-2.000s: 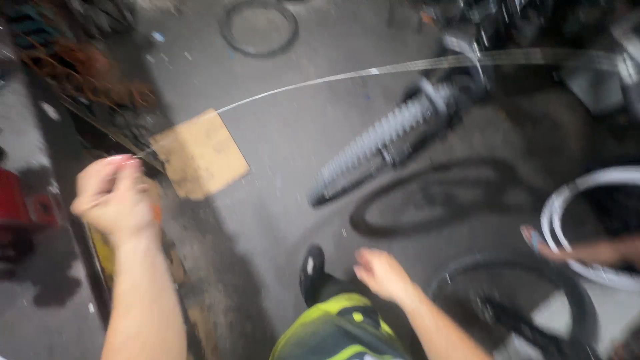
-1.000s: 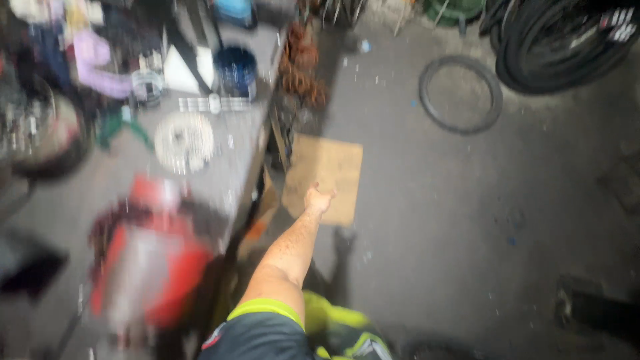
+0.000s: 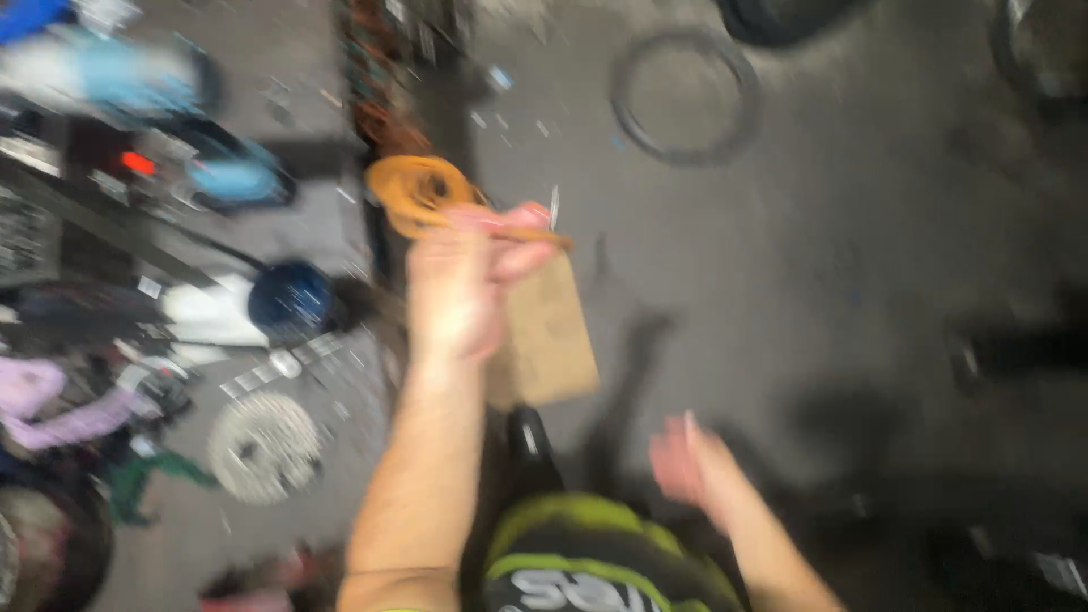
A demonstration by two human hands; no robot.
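Note:
My left hand (image 3: 476,272) grips a coiled orange-brown cord or strip (image 3: 416,191); the coil hangs out past the wrist side and one end sticks out beyond the fingertips. A thin light sliver (image 3: 554,208) shows beside those fingertips, too blurred to name. Below the hand lies a flat brown cardboard piece (image 3: 551,331) on the floor, partly covered by the forearm. My right hand (image 3: 688,463) is low at the right over the dark floor, blurred, with nothing visible in it.
A bicycle tyre (image 3: 625,102) lies on the floor at the top. On the left, a cluttered bench (image 3: 191,527) holds a toothed metal disc (image 3: 265,448), a dark blue round container (image 3: 291,299), blue-and-white bottles (image 3: 127,72) and a green tool (image 3: 153,476). A black shoe (image 3: 531,433) is by the cardboard.
My left hand now holds the orange-brown coil, not seen in it before. My right hand is in view again. The view has swung toward the bench since two seconds ago.

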